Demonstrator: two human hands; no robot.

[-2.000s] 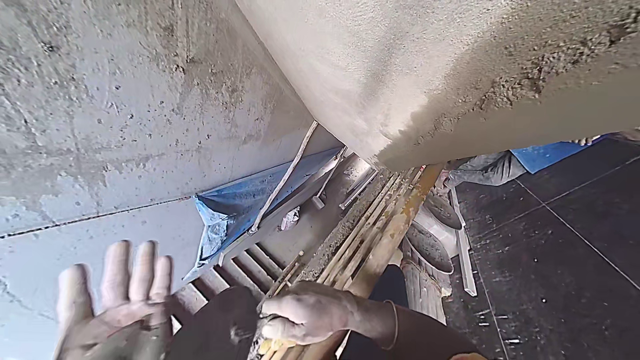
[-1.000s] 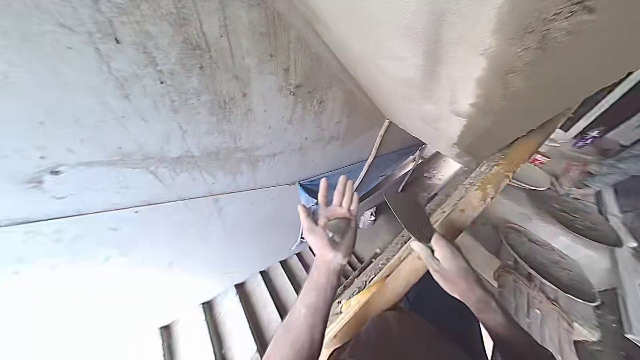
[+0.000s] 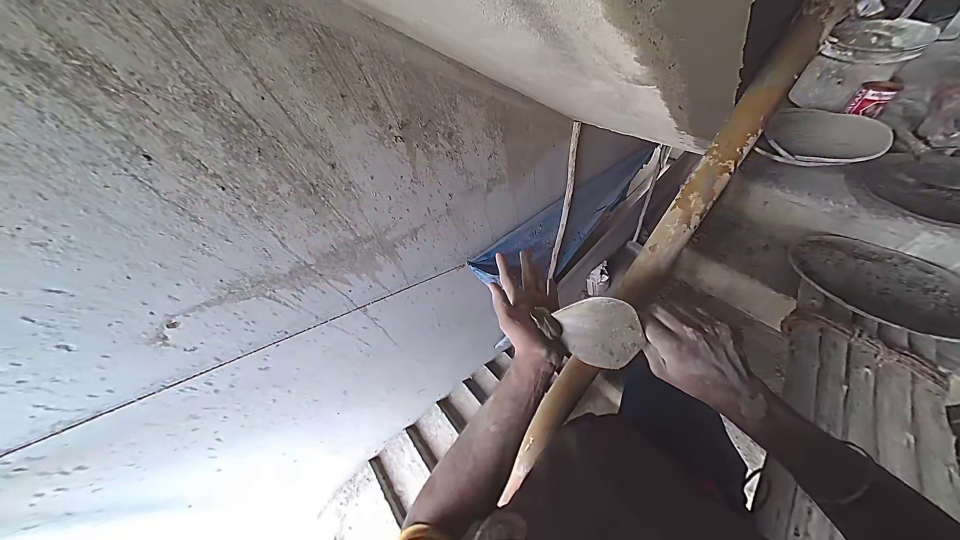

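Note:
My left hand (image 3: 526,307) is palm up with its fingers spread, and a small lump of wet mortar (image 3: 546,324) lies on the palm near the wrist. Against that palm rests the rounded metal blade of a trowel (image 3: 601,333). My right hand (image 3: 694,349) is closed at the other side of the blade; the handle is hidden in it. Beneath the trowel runs a thick yellow-brown pole (image 3: 679,217), slanting from lower left to upper right. Above is a ceiling edge or beam with a smooth, partly darker plaster surface (image 3: 525,52).
A large plastered wall (image 3: 285,225) fills the left. Concrete stairs (image 3: 450,409) descend below. A blue tarpaulin (image 3: 525,244) and a thin wooden stick (image 3: 566,199) lie beyond my hands. At right stand a mortar pan (image 3: 885,285), a shallow bowl (image 3: 825,136), a bucket (image 3: 847,79) and wooden planks (image 3: 862,412).
The trowel blade has come down against my left palm; a second ago it was raised apart from it. Two seconds ago the left hand was farther from the right. The view has shifted.

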